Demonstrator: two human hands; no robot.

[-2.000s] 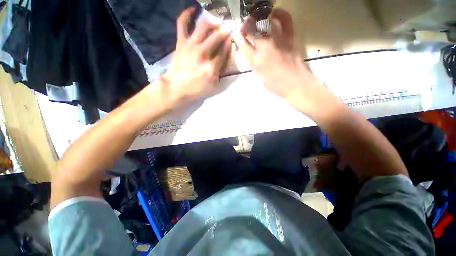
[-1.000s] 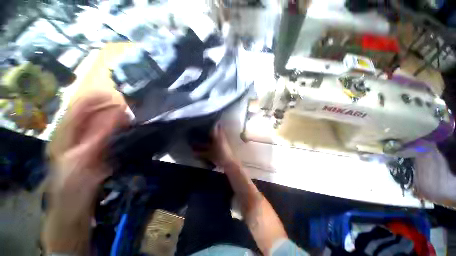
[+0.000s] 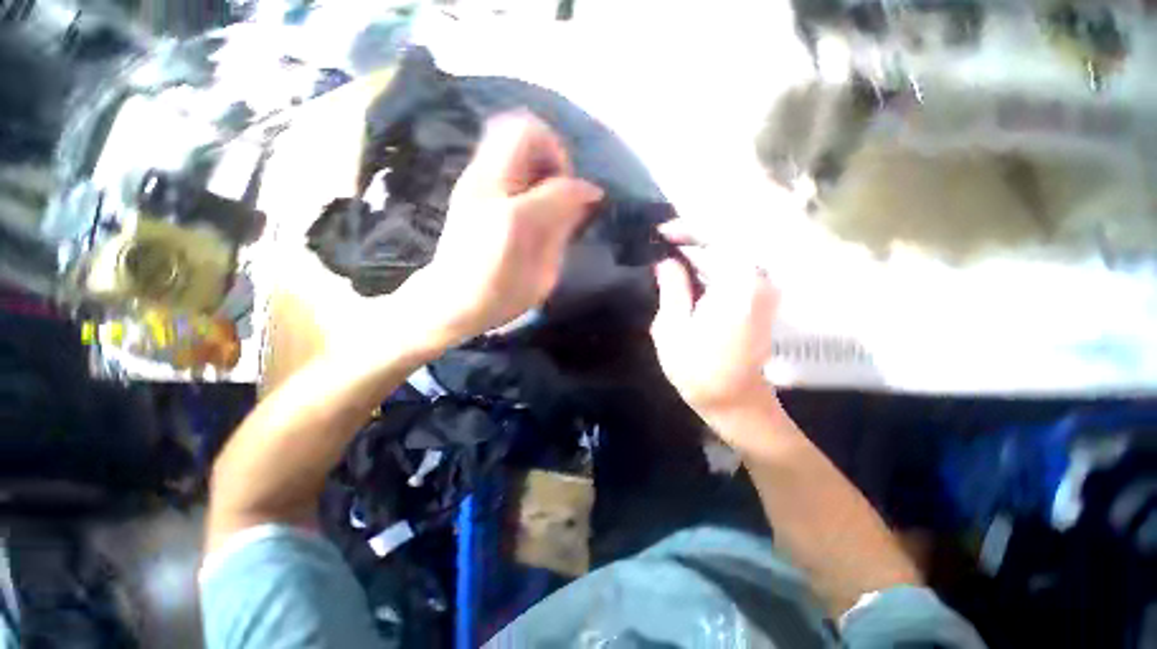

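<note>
A black and grey garment [image 3: 596,285] lies over the white table's front edge, left of the sewing machine, and hangs down a little. My left hand [image 3: 514,235] is closed on its upper part, fingers curled, knuckles up. My right hand [image 3: 713,317] pinches the garment's right edge between thumb and fingers. The two hands are a short way apart with dark cloth stretched between them. More dark cloth [image 3: 393,190] is bunched on the table beyond my left hand. The picture is blurred, so seams and fingertips are unclear.
The blurred sewing machine [image 3: 939,190] stands at the right on the white table [image 3: 837,361]. A yellowish device [image 3: 159,266] is at the far left, with an orange-yellow item [image 3: 203,342] beside it. Dark garments with small white labels, a blue crate edge [image 3: 466,571] and a brown board [image 3: 555,520] are below.
The view has swung left from the needle area. The garment has been pulled left of the machine to the front edge. My left hand has moved in from the left; both hands now hold the cloth.
</note>
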